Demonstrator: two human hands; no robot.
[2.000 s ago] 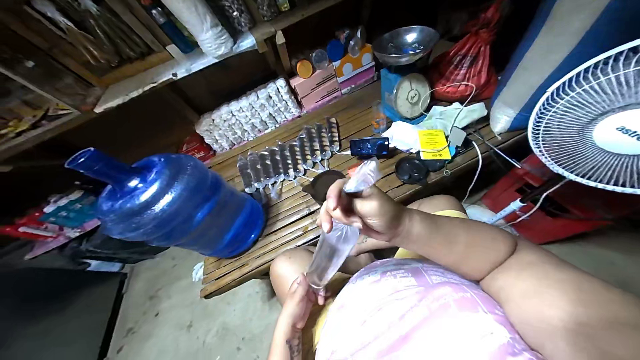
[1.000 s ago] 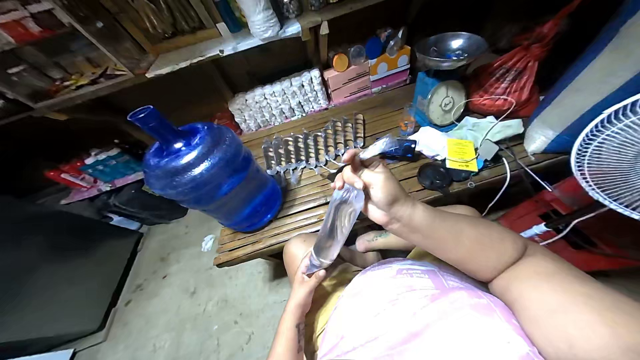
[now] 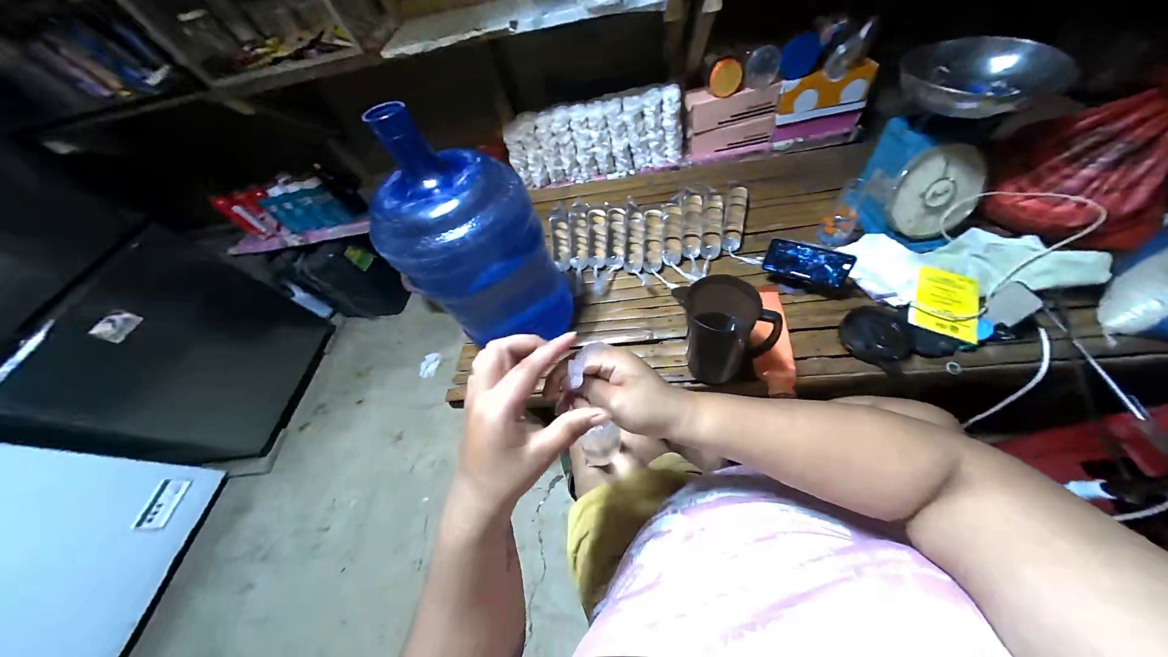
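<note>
My right hand (image 3: 630, 392) pinches the top of a clear plastic bag (image 3: 600, 443) holding clear liquid, which hangs over my lap. Beside it on the left, my left hand (image 3: 516, 411) is raised with thumb and fingers apart, close to the bag's neck. Beyond my hands, a row of filled, tied plastic tubes (image 3: 639, 235) lies on the slatted wooden bench (image 3: 630, 319). A dark pitcher (image 3: 721, 333) with a handle stands near the bench's front edge, right of my hands. A big blue water jug (image 3: 470, 242) stands tilted at the bench's left end.
A phone (image 3: 808, 265), cloths, a yellow packet (image 3: 946, 303) and a black round lid (image 3: 874, 334) lie on the right of the bench, with cables. Behind stand a weighing scale (image 3: 931, 187), boxes (image 3: 730, 119) and packed white bundles (image 3: 598, 137). A dark cabinet (image 3: 164, 338) is at left.
My left hand has risen from the bag's lower end to beside its neck, its fingers spread. The pitcher, mostly hidden behind my right hand before, now shows fully. The view has shifted.
</note>
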